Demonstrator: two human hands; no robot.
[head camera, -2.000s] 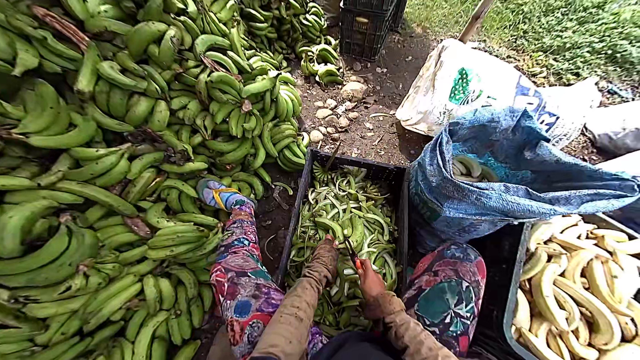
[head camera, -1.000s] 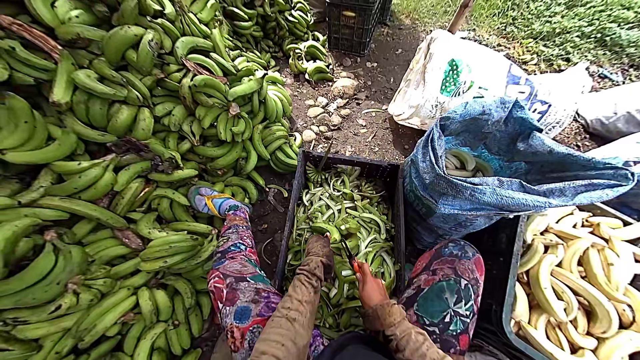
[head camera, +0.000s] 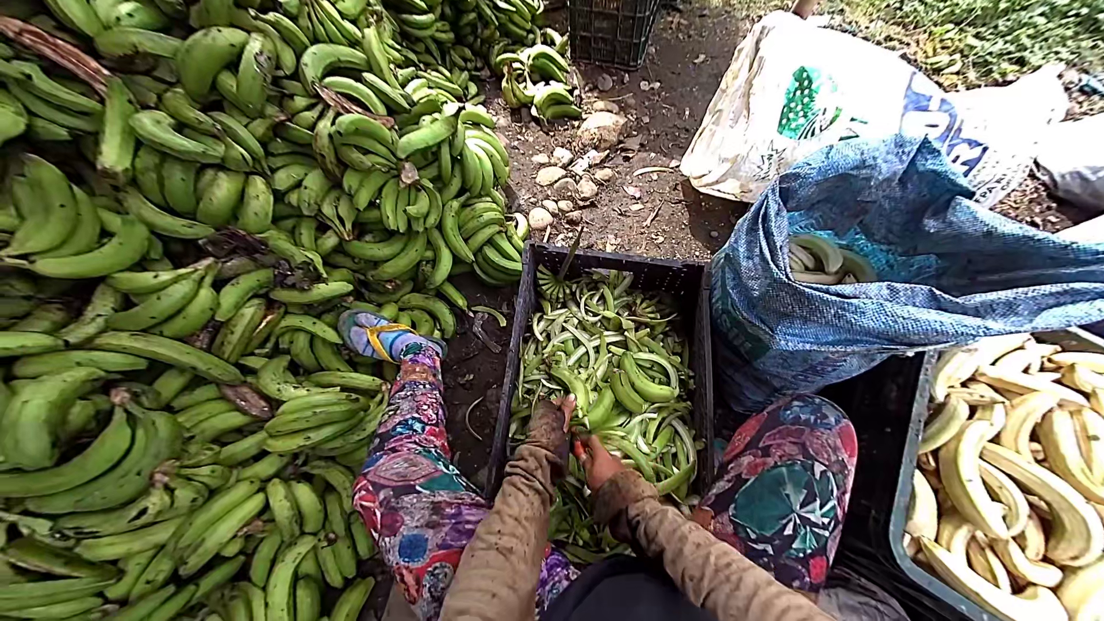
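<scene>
My left hand (head camera: 556, 416) is over the near part of a black plastic crate (head camera: 511, 371), beside a green plantain (head camera: 569, 388); the sleeve hides much of its grip. Close on its right, my right hand (head camera: 597, 461) is closed on an orange-red handle (head camera: 580, 448), seemingly a knife's; its blade cannot be made out. The crate holds green peel strips (head camera: 604, 319) and several green plantains (head camera: 642, 377) near the middle. To the right, a blue woven sack (head camera: 776, 319) stands with its mouth spread, pale peeled plantains (head camera: 824, 259) inside.
A large heap of green plantains (head camera: 172, 345) covers the left side, touching my sandalled foot (head camera: 379, 336). A crate of peeled plantains (head camera: 1009, 457) is at the lower right. Beyond lie stones (head camera: 602, 129), a white printed sack (head camera: 828, 95) and another black crate (head camera: 612, 30).
The dark blade seen between my hands in the earlier frames is no longer discernible. Green plantains now show on the peels just beyond my hands.
</scene>
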